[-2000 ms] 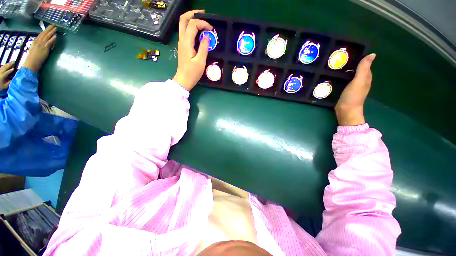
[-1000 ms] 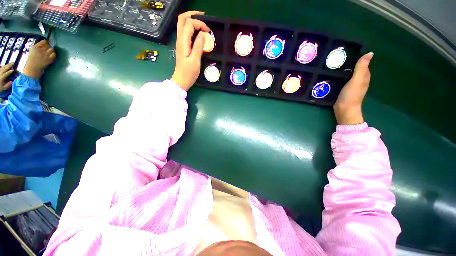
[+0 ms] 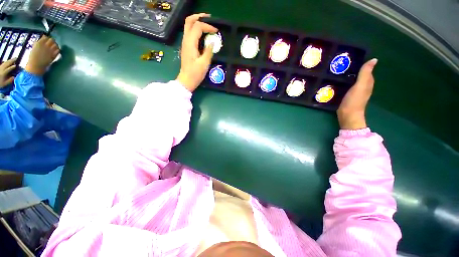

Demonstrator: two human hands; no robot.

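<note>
A black ten-pocket tray lies slightly tilted over the dark-green surface, with two rows of lit round display modules, one per pocket. They glow white, blue, orange and reddish. My left hand grips the tray's left end, with its thumb over the white round display in the upper-left pocket. My right hand holds the tray's right end, thumb up along the edge. The fingers under the tray are hidden.
The green bench surface runs across. Loose gold flex circuits lie left of the tray. A grey-black parts tray and red parts tray are at upper left. A neighbour's blue sleeve is beside a slotted screen tray.
The displays' colours have changed; the upper-right one is now blue and the upper-left one white. Both my hands hold the tray in nearly the same place. The neighbour's hand has shifted slightly.
</note>
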